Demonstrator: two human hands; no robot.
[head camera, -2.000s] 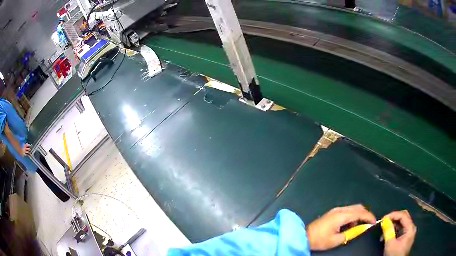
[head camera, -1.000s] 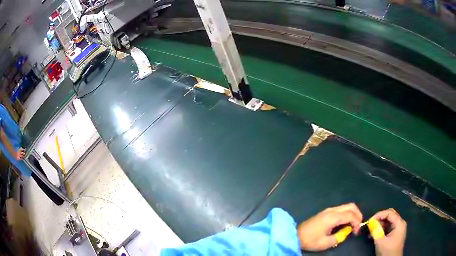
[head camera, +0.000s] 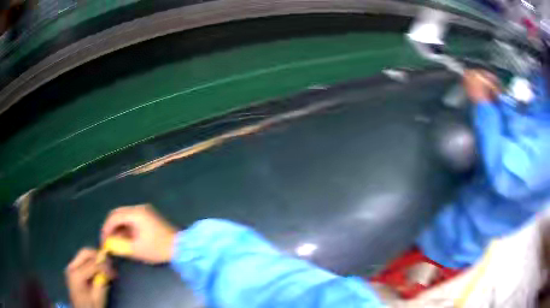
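My right hand (head camera: 142, 234), in a light blue sleeve, is at the lower left over the dark green bench top (head camera: 259, 198). My left hand (head camera: 87, 280) is just left of it and lower, near the picture's edge. Both hands have bright yellow on the thumb or fingertips, perhaps finger coverings (head camera: 117, 246). The fingers are curled and the yellow tips are close together. The picture is blurred, so I cannot tell whether a small piece is between them.
A green conveyor belt (head camera: 211, 90) runs behind the bench, past a worn tan edge (head camera: 199, 147). At the right, a person in a blue smock (head camera: 512, 144) has a hand (head camera: 480, 85) near pale, blurred items (head camera: 429, 33). A red plastic object (head camera: 413, 274) is at the lower right.
The view has swung to the right, so my hands now show at the lower left. The metal post has left the picture and another person has come in at the right.
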